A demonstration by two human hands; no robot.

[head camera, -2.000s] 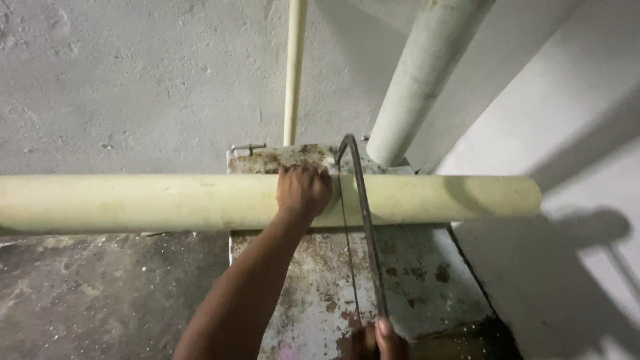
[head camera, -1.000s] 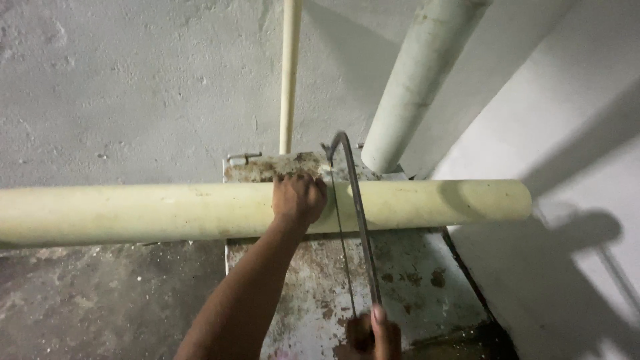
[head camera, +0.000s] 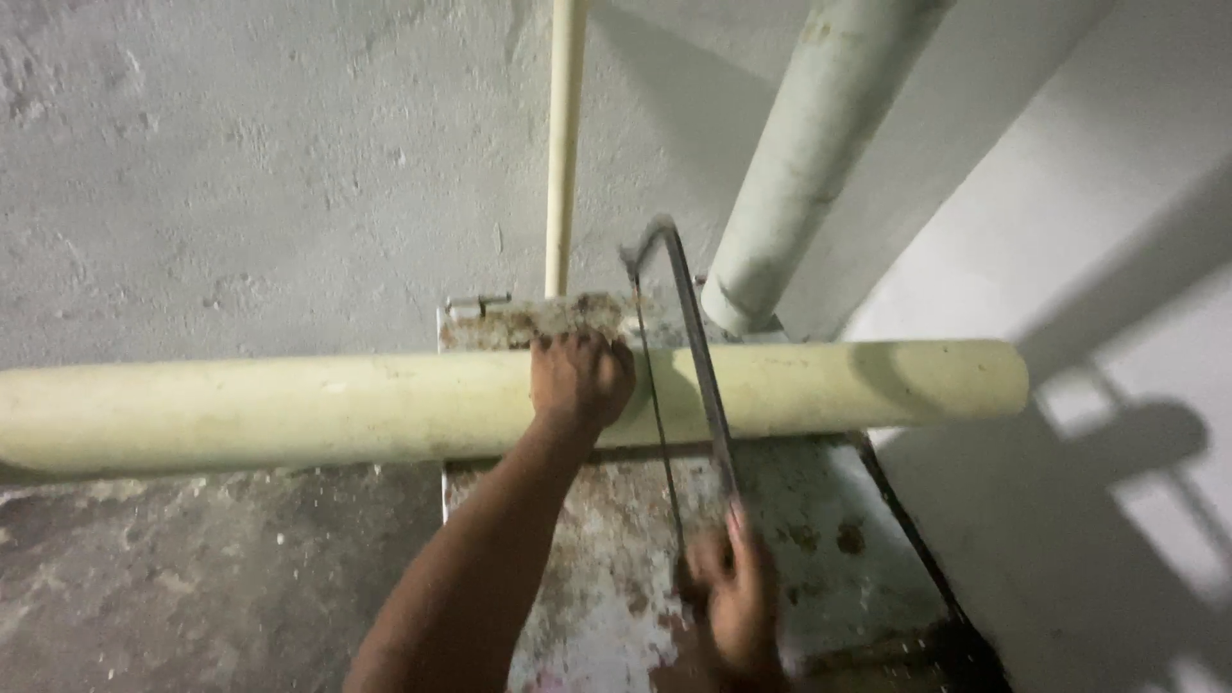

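A long, pale yellow plastic pipe (head camera: 385, 409) lies crosswise over a rust-stained metal plate. My left hand (head camera: 581, 377) presses down on the pipe from above, its fingers curled over the far side. In my right hand (head camera: 730, 587), slightly blurred, is the handle end of a hacksaw (head camera: 701, 356). The saw's thin blade crosses the pipe just right of my left hand, with the frame tilted to the right. How deep the blade sits in the pipe cannot be told.
The rusty metal plate (head camera: 808, 539) rests beneath the pipe. A thick grey-white pipe (head camera: 818, 164) leans by the wall at the plate's far edge, and a thinner cream pipe (head camera: 564, 154) stands left of it. Rough concrete floor (head camera: 212, 577) lies at left; a pale wall rises on the right.
My right hand and the hacksaw have shifted away from me across the pipe, so more of the saw's far end shows beyond it. My left hand stays on the pipe.
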